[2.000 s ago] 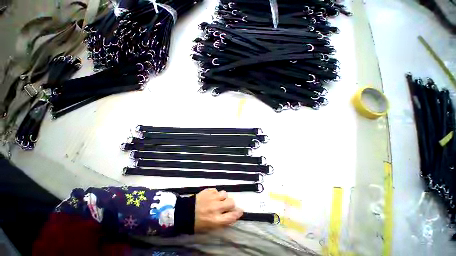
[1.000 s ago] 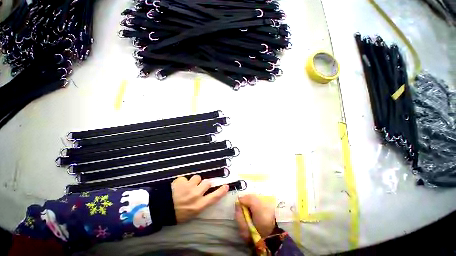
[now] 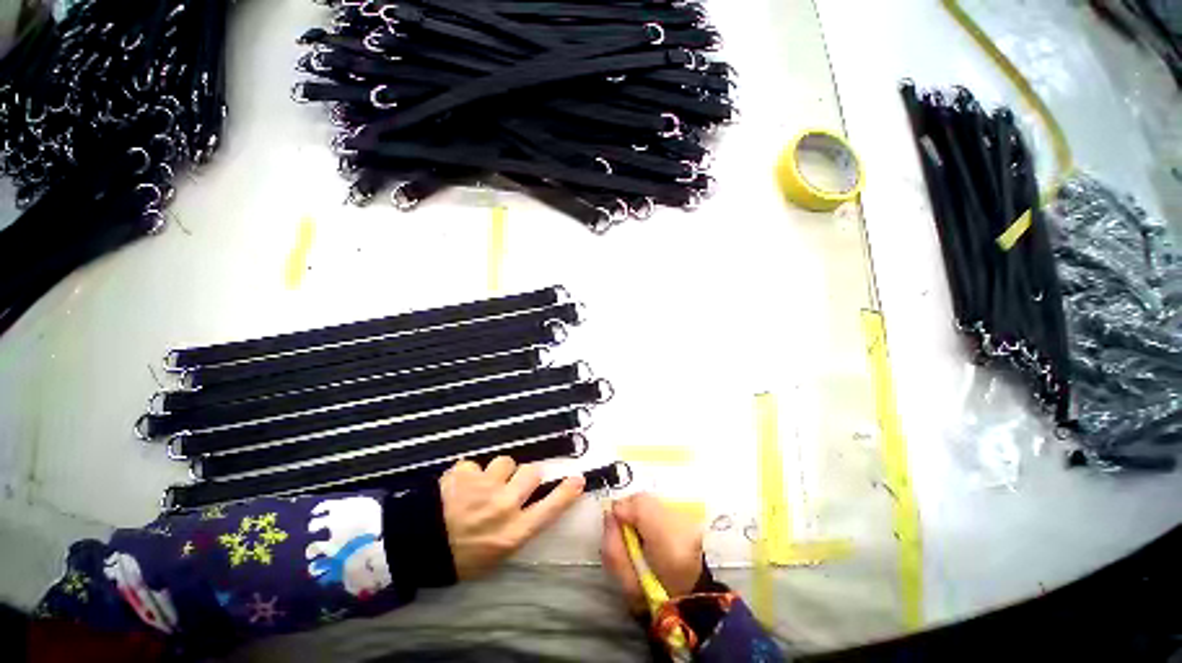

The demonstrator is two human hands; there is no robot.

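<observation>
My left hand [image 3: 499, 514] lies flat with fingers spread and presses down on the lowest black strap [image 3: 594, 481], near its right end. A silver D-ring [image 3: 624, 474] shows at that end. My right hand [image 3: 656, 544] holds a slim yellow-handled tool [image 3: 638, 560] like a pencil, its thin tip at the lower edge of the strap just short of the ring. Whether the tip touches the strap is hard to tell. Several more black straps [image 3: 376, 389] lie in a row above, rings at both ends. My left sleeve covers part of the lowest straps.
A big heap of black straps [image 3: 532, 97] lies at the far side, another [image 3: 110, 97] at far left. A yellow tape roll [image 3: 819, 170] stands right of the heap. At right lie a strap bundle [image 3: 992, 240] and crinkled clear plastic [image 3: 1121, 317]. Yellow tape strips [image 3: 894, 479] mark the table.
My right hand has come into view with the yellow tool since the oldest frame. My left hand has shifted its hold on the strap and spread its fingers. The camera view has turned right.
</observation>
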